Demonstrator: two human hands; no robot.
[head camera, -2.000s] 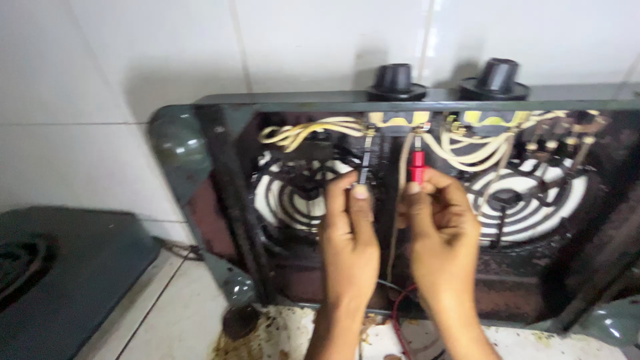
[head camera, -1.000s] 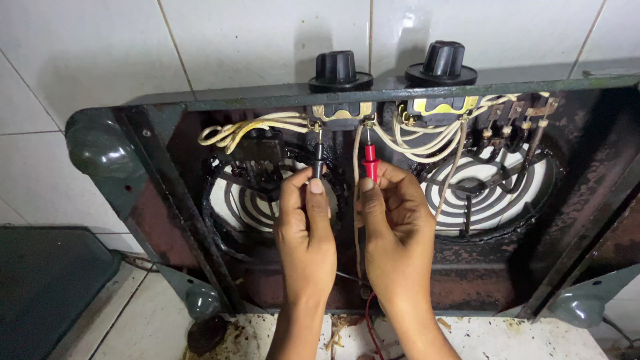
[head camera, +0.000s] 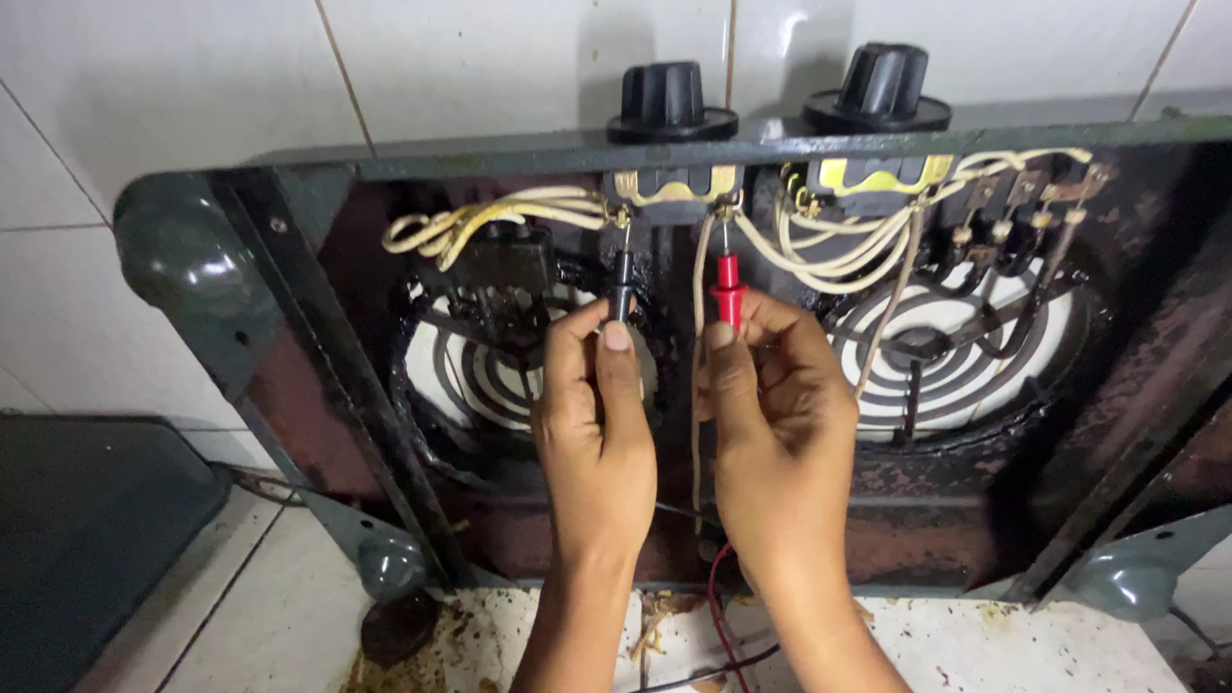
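An electric coil stove (head camera: 568, 159) stands on edge, its underside facing me. My left hand (head camera: 597, 414) grips a black test probe (head camera: 623, 279), its metal tip at the left terminal of a rotary switch (head camera: 676, 192). In my right hand (head camera: 775, 414) is a red test probe (head camera: 730, 284), its tip at the same switch's right terminal. Firm contact cannot be told. Cream wires (head camera: 828, 269) run from that terminal area to a second rotary switch (head camera: 881, 178). Black knobs (head camera: 672, 96) sit on the outer side of the panel.
White wall tiles (head camera: 462, 67) rise behind the stove. Coil heating elements (head camera: 962, 337) show on both sides. A dark flat panel (head camera: 87, 520) lies at the left. Debris and grime mark the tiled surface (head camera: 500, 626) below, where a red lead (head camera: 717, 606) and a black lead run.
The view has come closer to the stove. Both hands still hold the probes near the terminals of the same switch; nothing has been let go.
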